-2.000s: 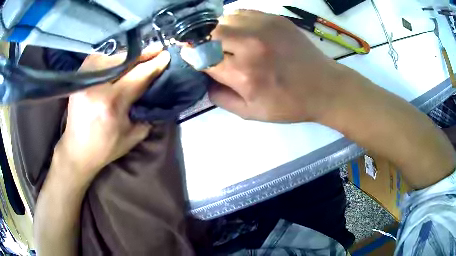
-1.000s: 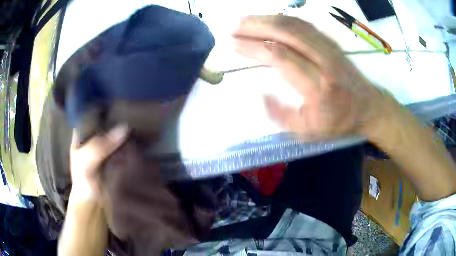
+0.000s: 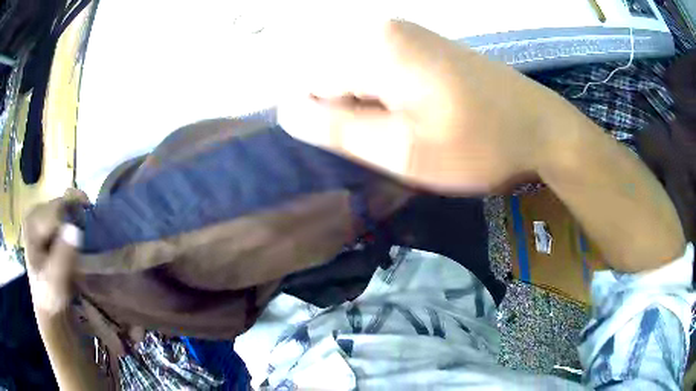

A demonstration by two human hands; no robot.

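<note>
A brown garment piece [image 3: 252,248] with a wide navy waistband [image 3: 214,183] is stretched sideways above my lap, at the near edge of the table. My left hand [image 3: 57,244] grips the left end of the waistband. My right hand [image 3: 427,122] is over the right end of the band, blurred and partly washed out by glare. Its fingertips are hard to make out, so its hold on the cloth cannot be told.
The white table [image 3: 183,69] has a grey measuring scale [image 3: 565,47] along its edge. A taped cardboard box [image 3: 553,244] stands on the speckled floor at the right. Dark plaid cloth [image 3: 626,99] with loose white thread lies at the upper right.
The garment has moved away from the machine and down towards my lap, its waistband now spread wide. My left hand moved left and my right hand moved to the band. The machine and snips left view.
</note>
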